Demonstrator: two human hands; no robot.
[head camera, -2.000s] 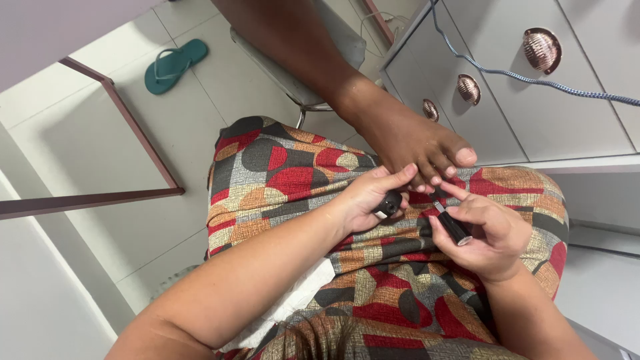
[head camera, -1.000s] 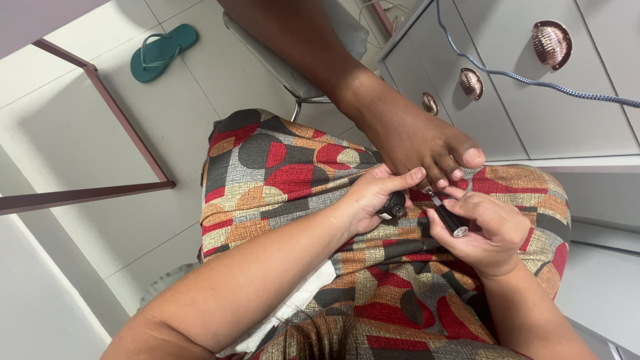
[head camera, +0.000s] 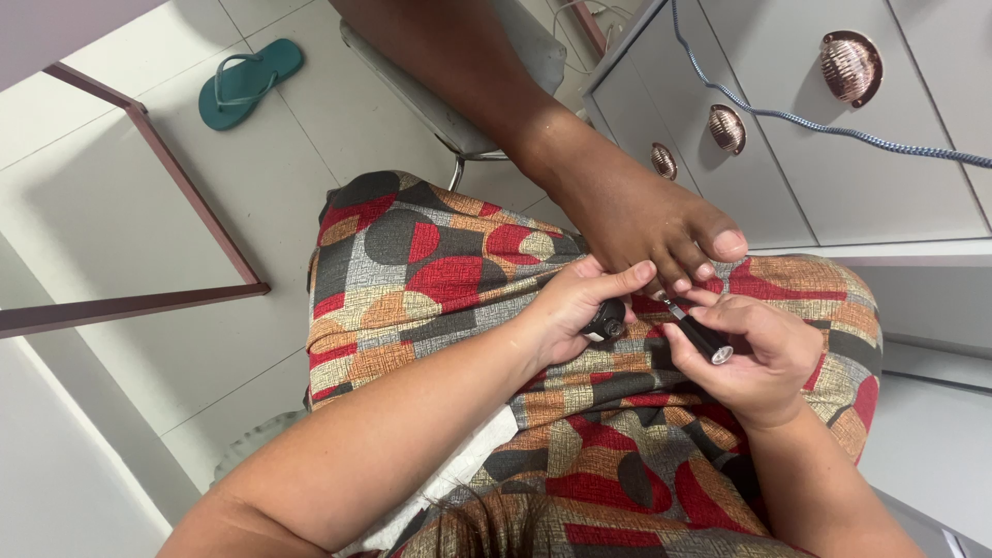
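Another person's bare foot rests on my lap, over patterned fabric. My left hand has its thumb on the smaller toes and its fingers around a small black bottle. Between the thumb and fingers of my right hand is a nail polish brush with a black handle. The brush end points up and left, at the small toes, close to the left thumb. Whether its bristles touch a nail cannot be told. A white paper or cloth lies partly under my left forearm.
Grey drawers with copper-coloured cup handles stand at the right, with a blue and white braided cord across them. A grey chair is under the other person's leg. A teal flip-flop lies on the tiled floor beside a brownish metal frame.
The brush in my right hand was lower and apart from the toes two seconds ago; its tip is now at the small toes. My left hand has kept its hold on the bottle.
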